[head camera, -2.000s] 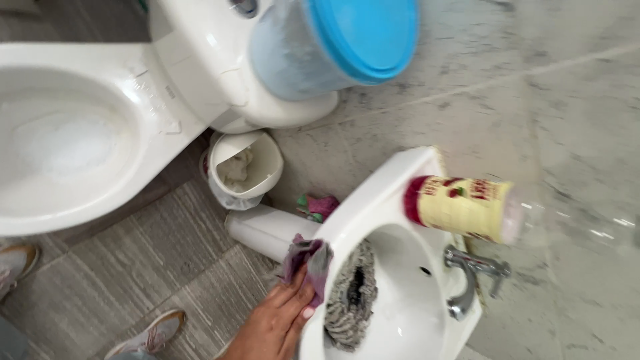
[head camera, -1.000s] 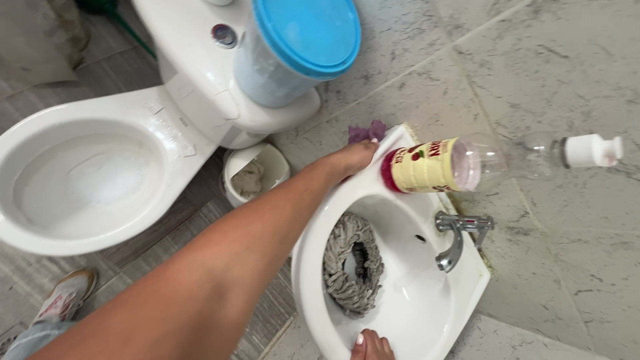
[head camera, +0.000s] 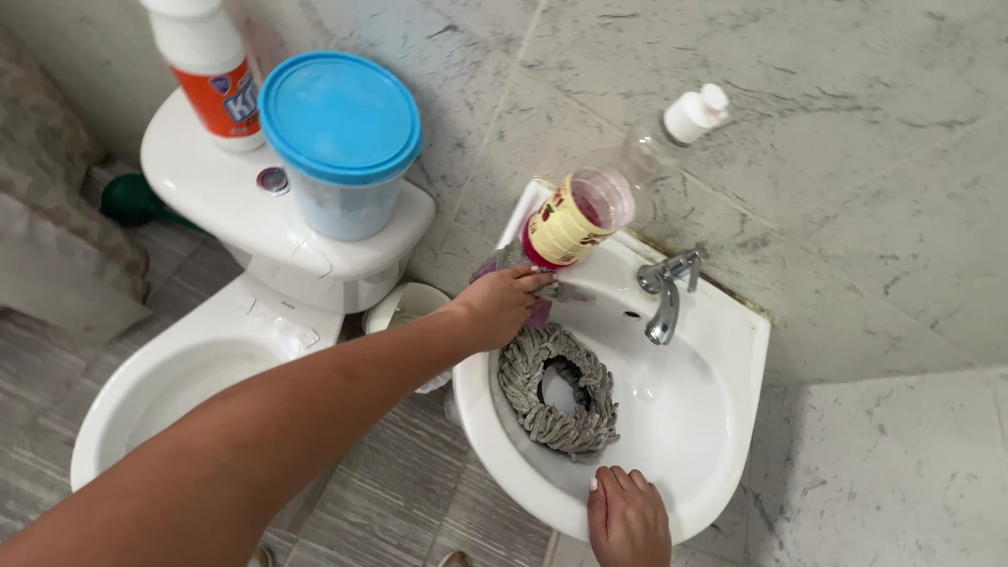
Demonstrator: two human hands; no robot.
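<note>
My left hand (head camera: pixel 508 303) reaches over the white sink (head camera: pixel 728 441) and presses a grey and purple cloth (head camera: pixel 512 258) on its left back corner, against the foot of a clear plastic bottle (head camera: pixel 567 224). This bottle has a yellow label, red liquid low inside and a white cap. My right hand (head camera: pixel 630 512) is curled over the sink's front rim, its fingertips at the inner edge. A ring-shaped grey mop head (head camera: pixel 559 394) of twisted strands lies in the left side of the basin, touching neither hand. A chrome faucet (head camera: pixel 665 291) stands at the back rim.
A white toilet (head camera: pixel 102 425) stands at left. On its tank are a tub with a blue lid (head camera: pixel 340 118) and a white bottle with an orange label (head camera: pixel 216 79). A small waste bin (head camera: pixel 409 303) is between toilet and sink. A green object (head camera: pixel 130 201) is behind the toilet.
My left hand and the cloth have moved from the sink's outer left side onto the corner by the bottle. My right hand stays at the front rim since the middle frame.
</note>
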